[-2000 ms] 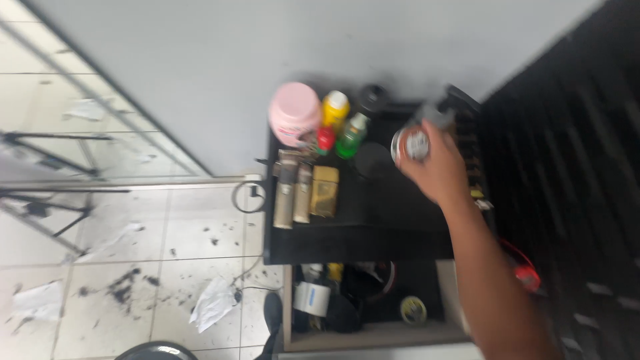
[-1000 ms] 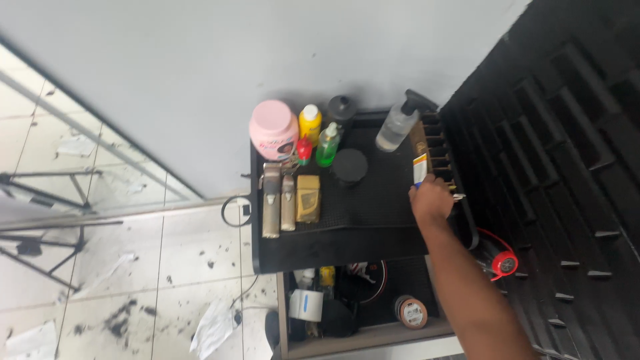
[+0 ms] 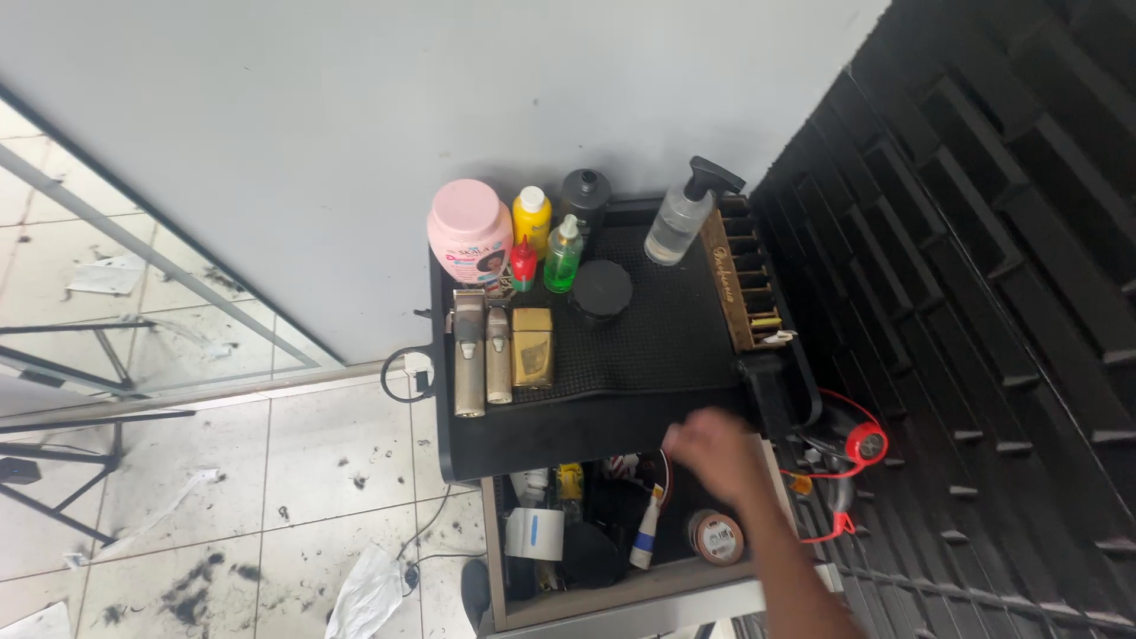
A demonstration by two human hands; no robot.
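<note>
My right hand (image 3: 714,453), somewhat blurred, hovers over the front edge of the black trolley top and the open drawer (image 3: 621,603) below; nothing shows in its fingers, though their undersides are hidden. Below and left of it a white and blue tube (image 3: 648,528) lies in the drawer, and a round tin (image 3: 717,539) sits near the drawer's front right. A white box-like item (image 3: 534,533) lies at the drawer's left. On the trolley top stand a black round lidded jar (image 3: 603,290) and a clear spray bottle (image 3: 682,217). My left hand is out of view.
Two hair clippers (image 3: 469,355) and a gold shaver (image 3: 532,348) lie at the trolley's left, before a pink jar (image 3: 469,231) and several bottles. A wooden rack (image 3: 729,284) lines the right side. A red and black hair dryer (image 3: 865,444) hangs beside the textured black wall.
My right hand has moved from the rack to above the drawer. The tube now lies in the drawer. The round tin, in my hand two seconds ago, was in the drawer one second ago.
</note>
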